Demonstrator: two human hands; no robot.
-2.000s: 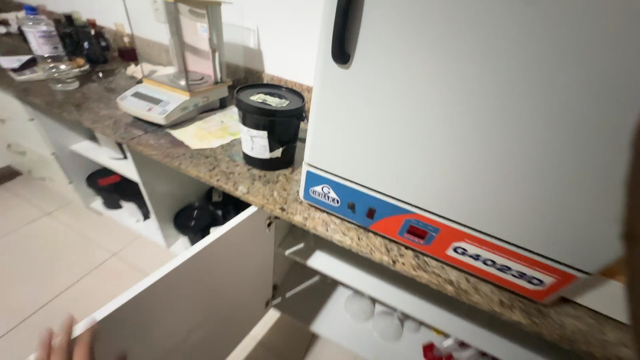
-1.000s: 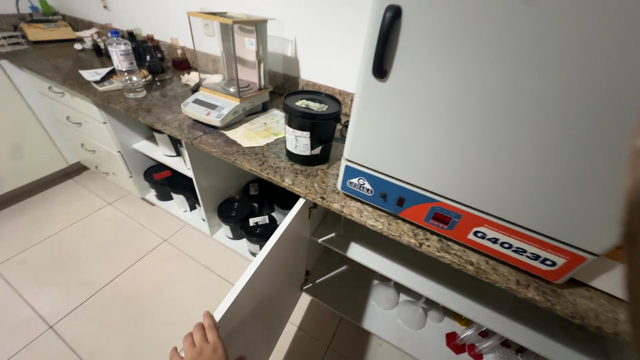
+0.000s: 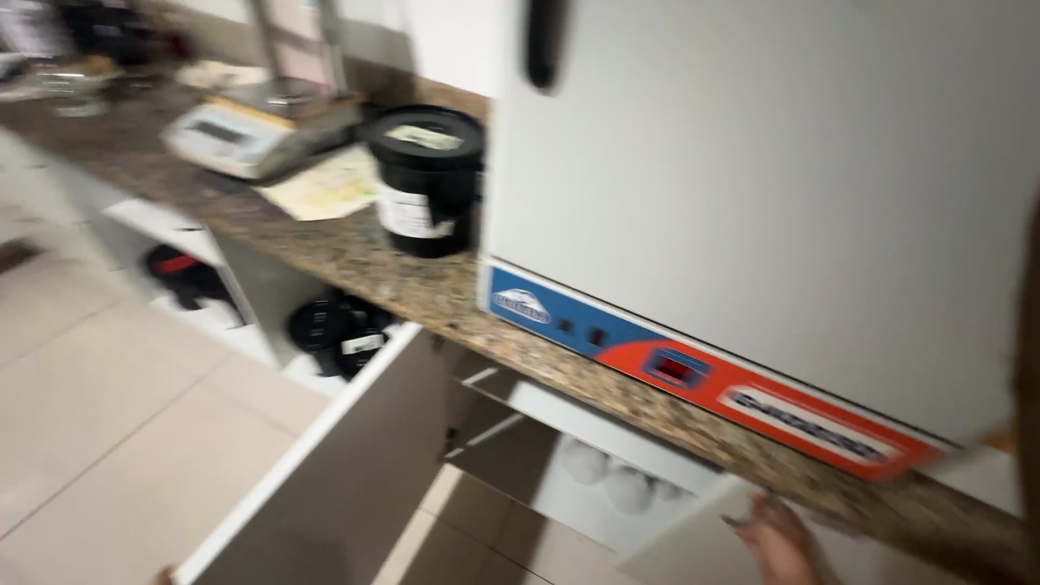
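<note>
At the bottom left, only a small part of my left hand (image 3: 165, 575) shows, at the outer edge of the open white cabinet door (image 3: 325, 479); its grip is cut off by the frame. My right hand (image 3: 776, 536) is at the upper edge of a second white door panel (image 3: 691, 528) at the lower right, with blurred fingers by that edge. Between the two doors the cabinet stands open, and round whitish items (image 3: 605, 475) lie on its shelf (image 3: 561, 516). Above it, a large grey laboratory oven (image 3: 731, 187) stands on the granite countertop (image 3: 536, 357).
A black lidded bucket (image 3: 426, 183) stands beside the oven. Left of it are a stained paper (image 3: 325, 185), a laboratory balance (image 3: 236, 134) and a clear glass vessel (image 3: 73, 85). Below the counter, black containers (image 3: 325, 329) sit in open compartments. The doors jut out over the tiled floor (image 3: 162, 390).
My right hand has come into view at the lower right, along with the second door panel. My left hand now shows only at the bottom edge. The red items on the shelf are no longer visible.
</note>
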